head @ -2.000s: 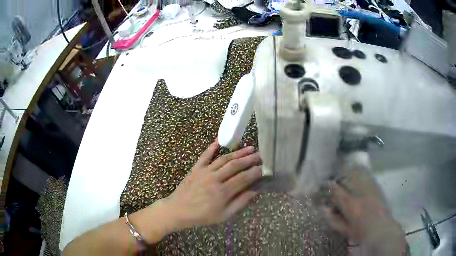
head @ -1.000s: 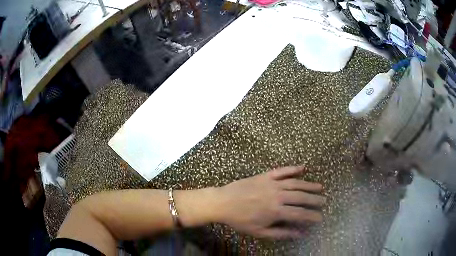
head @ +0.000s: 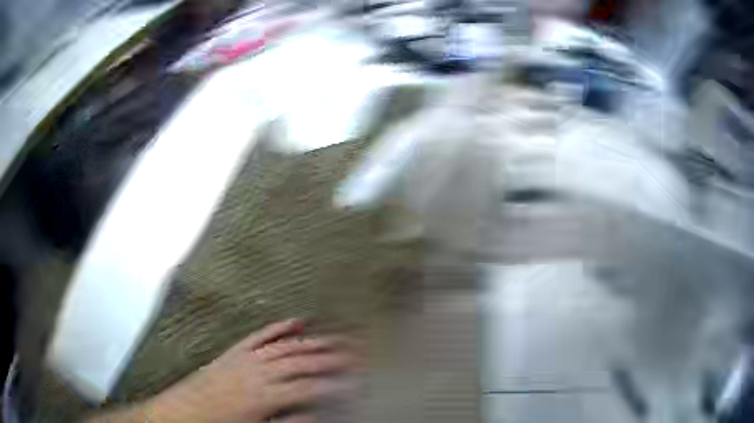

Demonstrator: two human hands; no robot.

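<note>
The frame is heavily blurred. The printed fabric panel (head: 256, 231) lies on the white table, with its curved cut-out towards the back. My left hand (head: 277, 376) rests flat on the fabric at the lower middle, fingers apart and pointing right. My right hand is not visible. The off-white sewing machine head (head: 537, 165) is right of the fabric. The white lamp paddle (head: 380, 169) hangs over the fabric beside the head. The needle area cannot be made out.
The white table (head: 157, 215) shows left of the fabric, with dark floor beyond. A pink-red item (head: 240, 49) is at the far edge. Blurred scraps (head: 463, 41) lie at the back. Small dark tools (head: 628, 390), too blurred to name, lie at the lower right.
The view has swung right, so the machine is central again. My left hand appears lower and more to the left in the picture. My right hand, blurred at the machine two seconds ago, no longer shows.
</note>
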